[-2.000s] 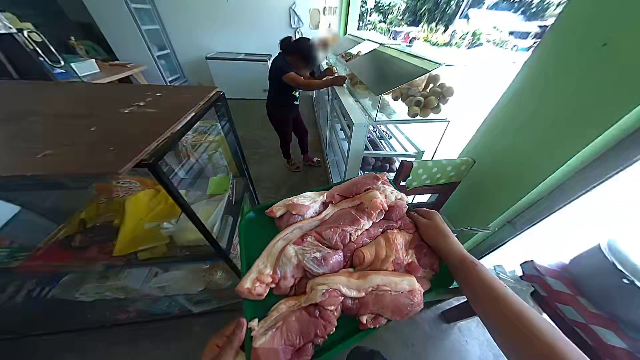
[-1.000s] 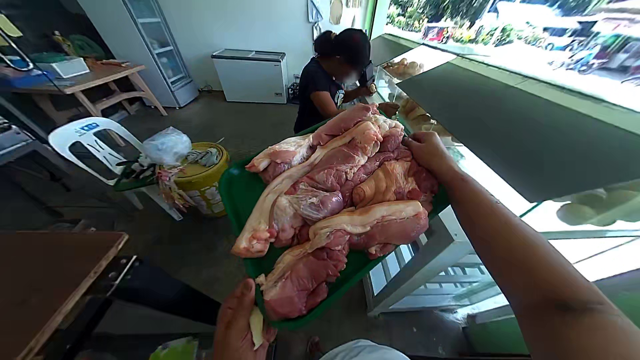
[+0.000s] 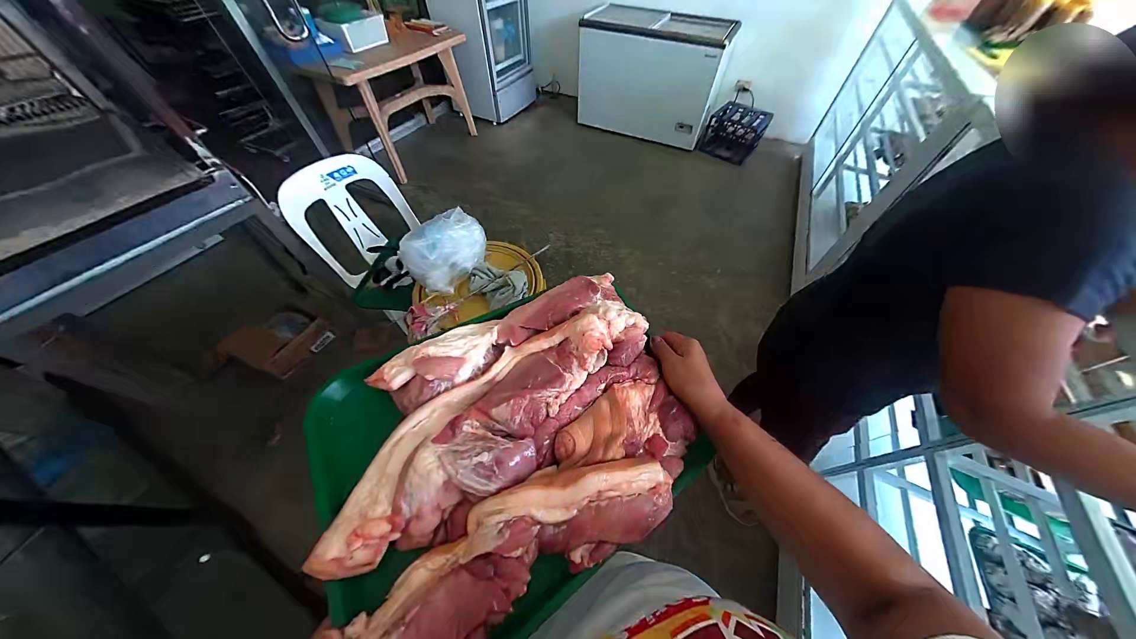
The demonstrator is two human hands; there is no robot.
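A green plastic tray (image 3: 342, 435) carries several large raw pork slabs (image 3: 524, 408) with pale rind and fat, held in front of my body. My right hand (image 3: 688, 373) grips the tray's far right edge, its fingers partly hidden beside the meat. Of my left hand (image 3: 330, 631), only a sliver shows at the bottom edge, near the tray's lower left corner; its grip is hidden by the meat and the frame edge.
A person in a dark shirt (image 3: 887, 293) stands close on the right by a white-framed display case (image 3: 941, 461). Ahead are a white plastic chair (image 3: 346, 204), a yellow-lidded bucket (image 3: 524, 266) with a plastic bag (image 3: 444, 248), a wooden table (image 3: 399, 62) and a chest freezer (image 3: 652, 80).
The view has moved forward into the room, with the tray still carried. The other person now appears much closer, at the right. My left hand has mostly dropped out of view.
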